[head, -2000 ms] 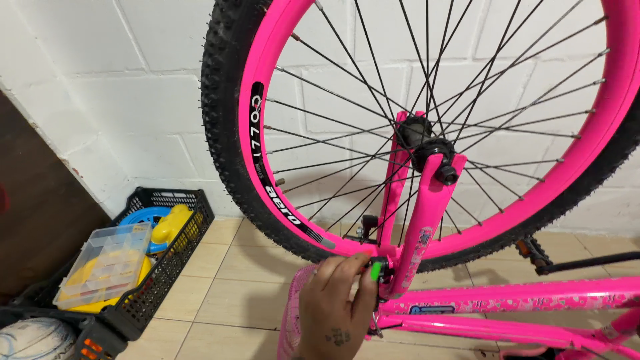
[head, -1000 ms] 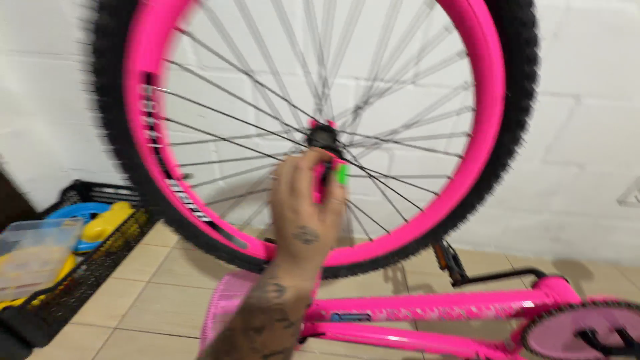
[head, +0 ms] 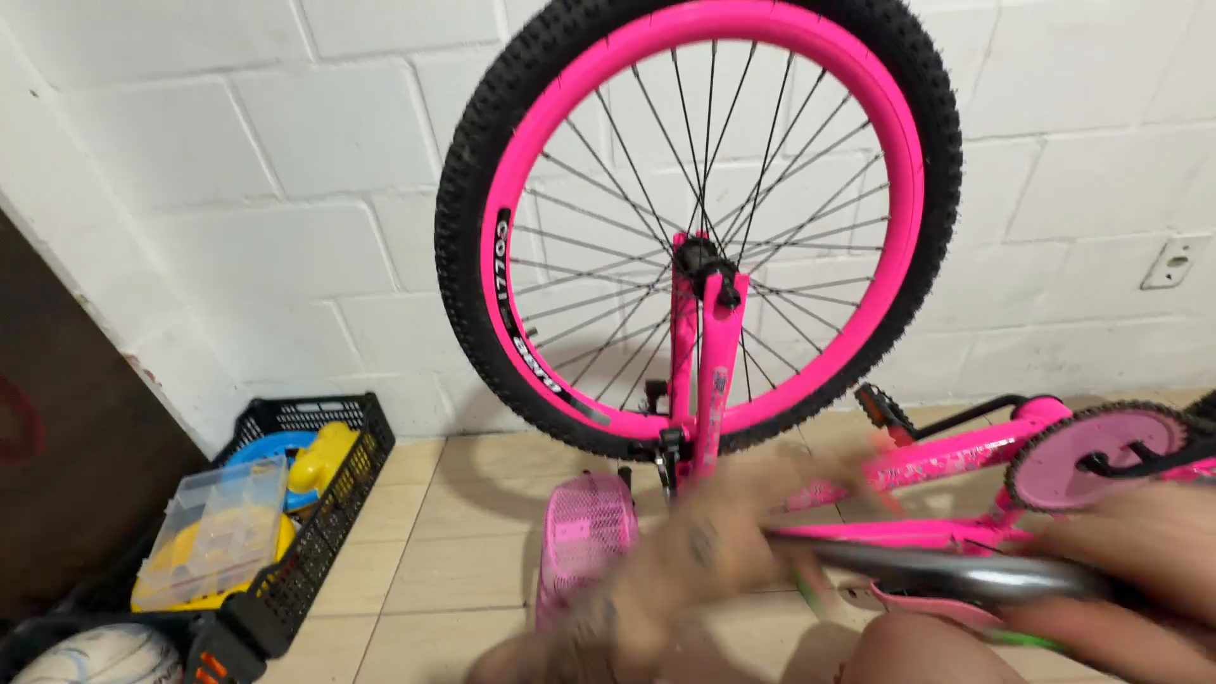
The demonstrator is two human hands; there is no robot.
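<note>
A pink bicycle stands upside down, its front wheel [head: 902, 218] raised in the pink fork [head: 722, 361]. A shiny metal tool [head: 997, 576], blurred and too unclear to name, lies across the lower right. My right hand [head: 1130, 560] is closed around its right part. My left hand [head: 750, 532], tattooed and blurred, is over the frame below the fork, by the tool's left end; whether it grips the tool is not clear. The brake [head: 671, 451] sits at the fork crown beyond my left hand. A pink basket [head: 589, 532] is left of that hand.
A black plastic crate [head: 342, 513] at the left holds a clear compartment box [head: 223, 522] and blue and yellow items. A ball [head: 100, 655] lies at the lower left. The chainring [head: 1092, 456] and pedal [head: 883, 410] stick out on the right. A white block wall [head: 323, 237] stands behind.
My left hand has moved from near the wheel hub down to the frame. My right hand and the metal tool have come into view. The view has shifted.
</note>
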